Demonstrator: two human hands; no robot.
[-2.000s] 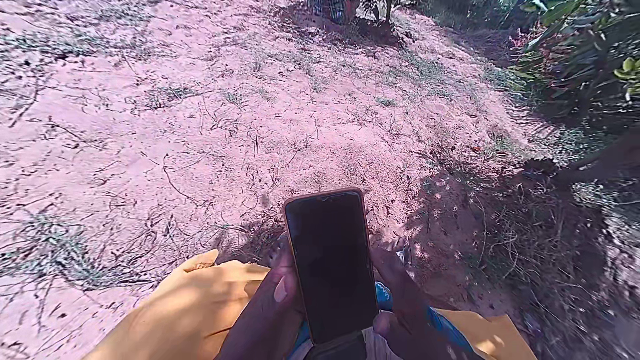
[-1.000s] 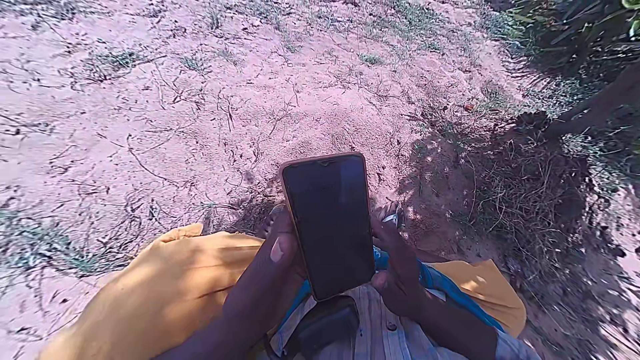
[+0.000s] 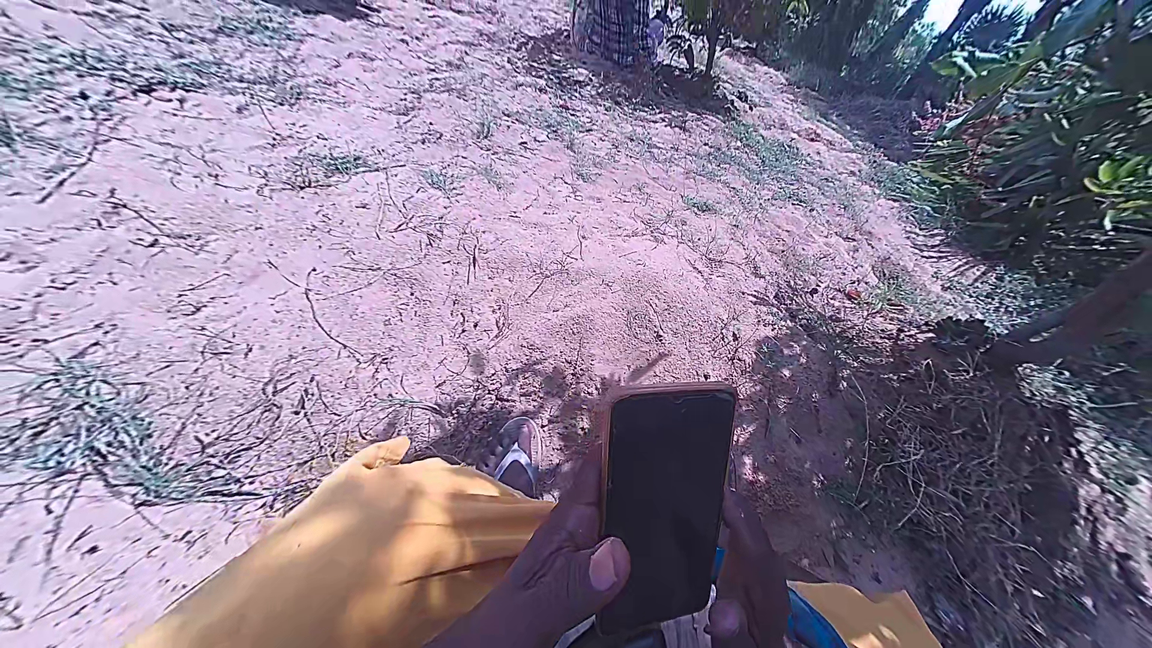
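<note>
A smartphone [image 3: 668, 504] with a dark screen and an orange-brown case stands upright between my two hands at the lower middle. My left hand [image 3: 571, 562] grips its left edge, the thumb resting on the lower left of the screen. Along the right edge lies my right hand [image 3: 751, 571], its thumb near the bottom corner; its other fingers are hidden behind the phone. Yellow-orange cloth [image 3: 405, 531] spreads to the left of my hands, and more of it shows at the lower right beside a strip of blue.
A foot in a white-strapped sandal [image 3: 520, 454] is on the sandy ground [image 3: 540, 243], with dry twigs and grass tufts. Leafy bushes [image 3: 1044, 153] and a dark branch [image 3: 1080, 315] stand right, above dry grass [image 3: 954, 468]. Checked cloth [image 3: 616, 27] shows at the top, near a small plant.
The view has tilted up since a second ago, bringing the checked cloth back in. The left thumb now lies over the screen's lower left. Both hands still hold the phone.
</note>
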